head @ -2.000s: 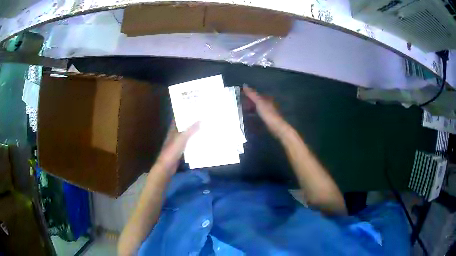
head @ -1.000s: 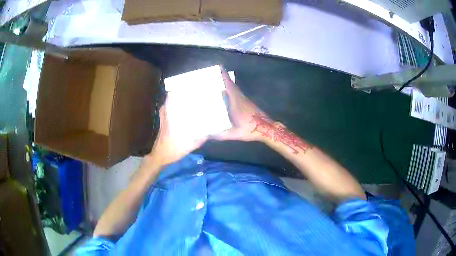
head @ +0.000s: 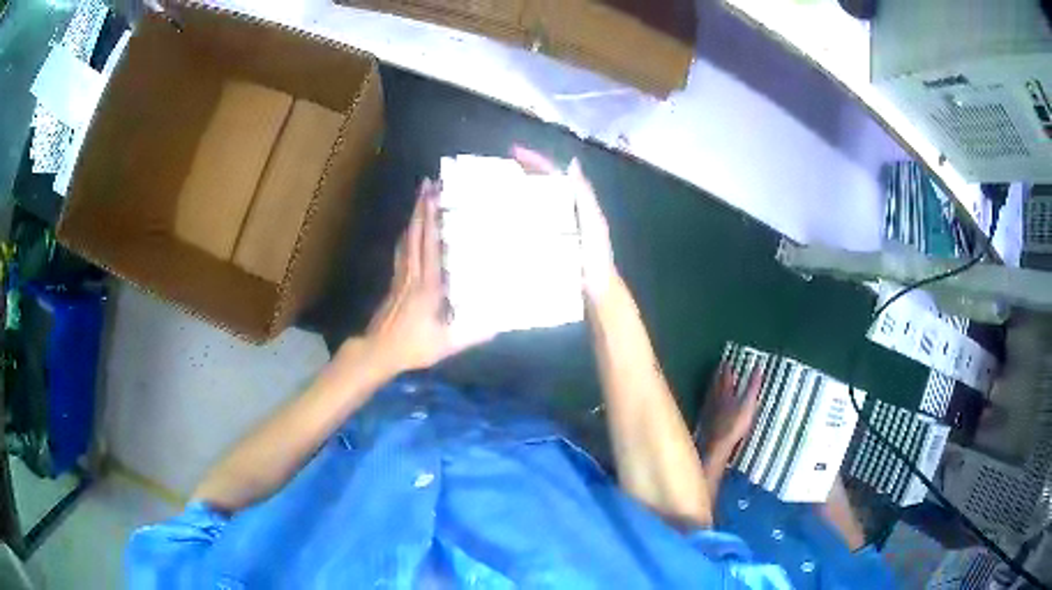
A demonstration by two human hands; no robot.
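My left hand [head: 413, 302] and my right hand [head: 586, 236] hold a stack of white product boxes [head: 510, 248] between them, in front of my chest over the dark green bench. The stack is overexposed, so its print and the number of boxes cannot be told. My left hand presses the left side, my right hand the right side. An open brown carton [head: 327, 190] stands left of the stack, its opening towards me. Its visible inside shows bare cardboard.
Another person's hand [head: 734, 413] holds a row of product boxes [head: 796, 424] at the lower right. More boxes [head: 902, 447] and a black cable [head: 851, 367] are beside it. Flat cartons [head: 577, 32] lie on the white ledge [head: 738, 156]. A beige machine [head: 963, 98] is at upper right.
The view has turned, and the carton appears higher. The stack is now squared between both hands; two seconds ago my right hand was off it. Another person's hand with boxes has come in at right.
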